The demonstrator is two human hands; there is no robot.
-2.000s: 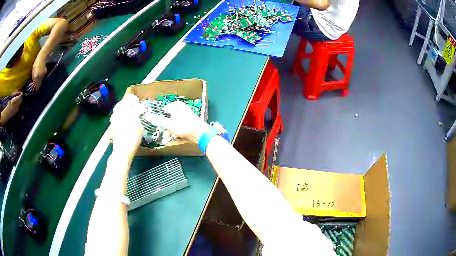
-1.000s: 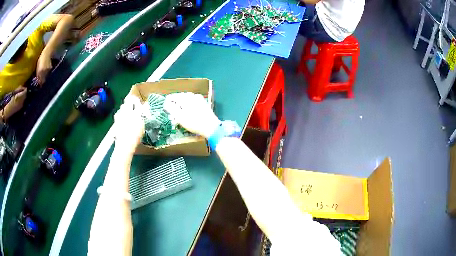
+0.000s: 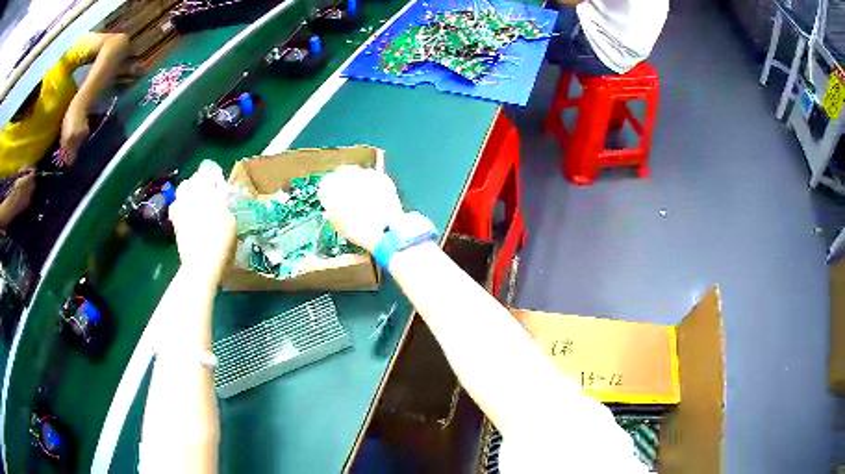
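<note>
An open brown carton [image 3: 306, 278] stands on the green bench, holding green circuit boards [image 3: 301, 199] and crumpled clear or white wrapping [image 3: 289, 243]. My left hand [image 3: 202, 218] is at the carton's left wall, beside pale green material; its fingertips are overexposed and any grip is unclear. My right hand [image 3: 359, 204], with a blue band at the wrist, is over the carton's right side; its fingers point in and what they touch is hidden. A pale ribbed block [image 3: 283, 343] lies in front of the carton. A small dark piece [image 3: 383, 324] lies to its right.
Left, black housings [image 3: 153, 202] sit on the curved green conveyor behind a white rail. Wired boards [image 3: 459, 44] lie on a blue mat at the far end. Red stools [image 3: 607, 120] and a floor carton [image 3: 602, 356] are at right. A person in yellow [image 3: 56, 106] works across the conveyor.
My hands have moved apart; the fanned stack of boards between them no longer shows. The small dark piece now shows on the bench. The conveyor units have shifted toward the lower left.
</note>
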